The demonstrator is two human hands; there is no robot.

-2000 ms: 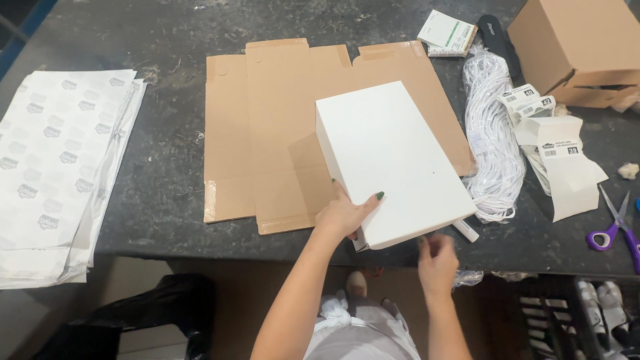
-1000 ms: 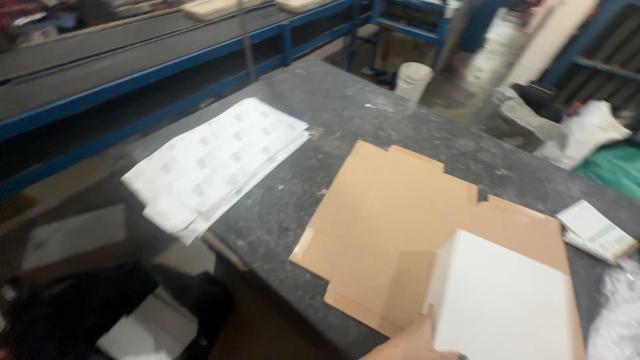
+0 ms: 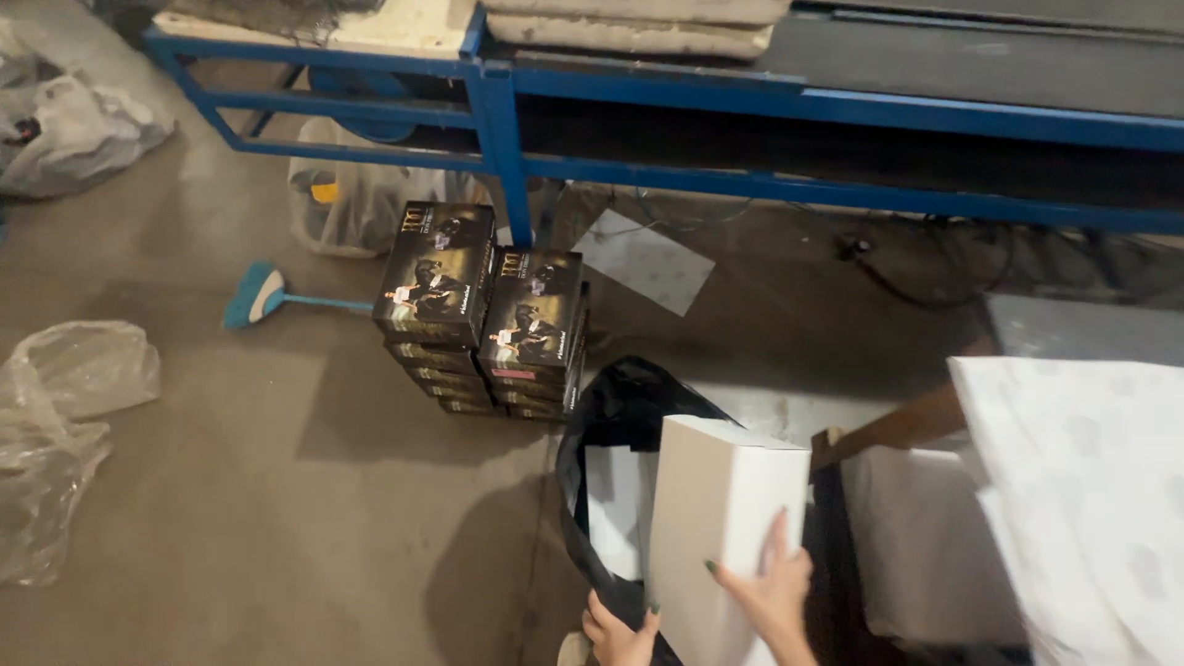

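Observation:
A white cardboard box [image 3: 694,518] stands on edge at the mouth of a large black plastic bag [image 3: 573,527]. My right hand [image 3: 777,587] holds the box, its thumb and fingers spread across the white side. At the near rim of the bag is my left hand [image 3: 622,634], with its fingertips raised; whether it grips the plastic or only touches it cannot be told. Inside the bag lies another white piece [image 3: 615,509], beside the held box. The lower end of the box runs out of the frame.
Dark printed boxes [image 3: 435,277] are stacked on the floor beyond the bag, near a blue broom [image 3: 254,294]. A blue metal frame [image 3: 504,139] crosses the back. Clear plastic [image 3: 74,398] lies at left. White printed sheets [image 3: 1091,481] overhang at right.
The view has swung far left, from the worktable to the floor. The white box, earlier over the flat brown cardboard on the table, is now at the black bag.

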